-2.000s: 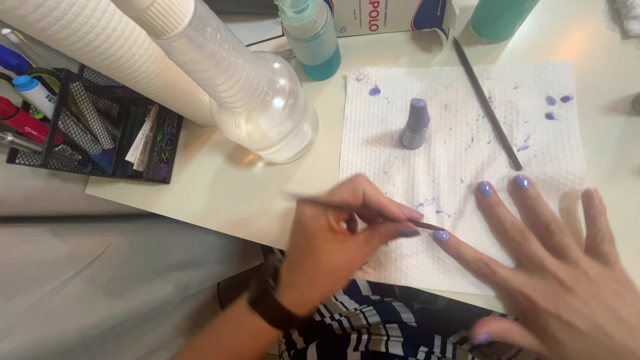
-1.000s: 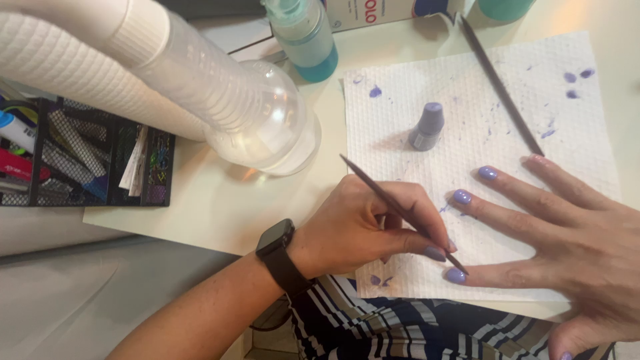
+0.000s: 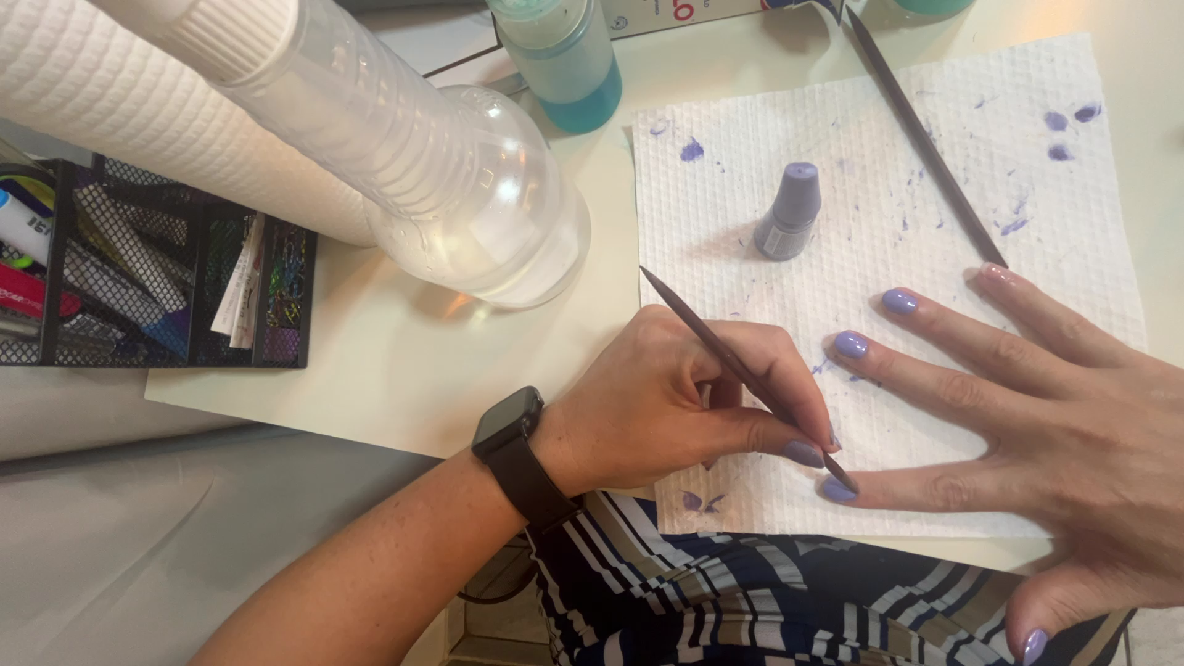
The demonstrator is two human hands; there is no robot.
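Note:
My left hand (image 3: 703,398), with a black watch (image 3: 509,425) on its wrist, pinches a thin dark stick (image 3: 731,356) between thumb and fingers. The stick's lower tip touches the edge of the purple index fingernail (image 3: 840,488) of my right hand (image 3: 1045,416). That hand lies palm down, fingers spread, holding nothing; its thumb, middle and ring nails are purple too, and its little fingernail looks unpainted. Under the hands lies a white paper towel (image 3: 721,296) with purple smears. A small purple nail polish bottle (image 3: 789,213) stands capped on it. My little fingertip is at the end of another dark stick (image 3: 925,143).
A clear plastic bottle (image 3: 499,222) stands left of the towel, beside a white paper roll (image 3: 185,120). Behind are a bottle of blue liquid (image 3: 564,65) and a printed box (image 3: 721,14). A black mesh organizer (image 3: 194,277) holds pens and clips at the left.
My right hand has shifted toward my lap on the towel. The stick in my left hand slants more steeply than two seconds ago. The view has come nearer.

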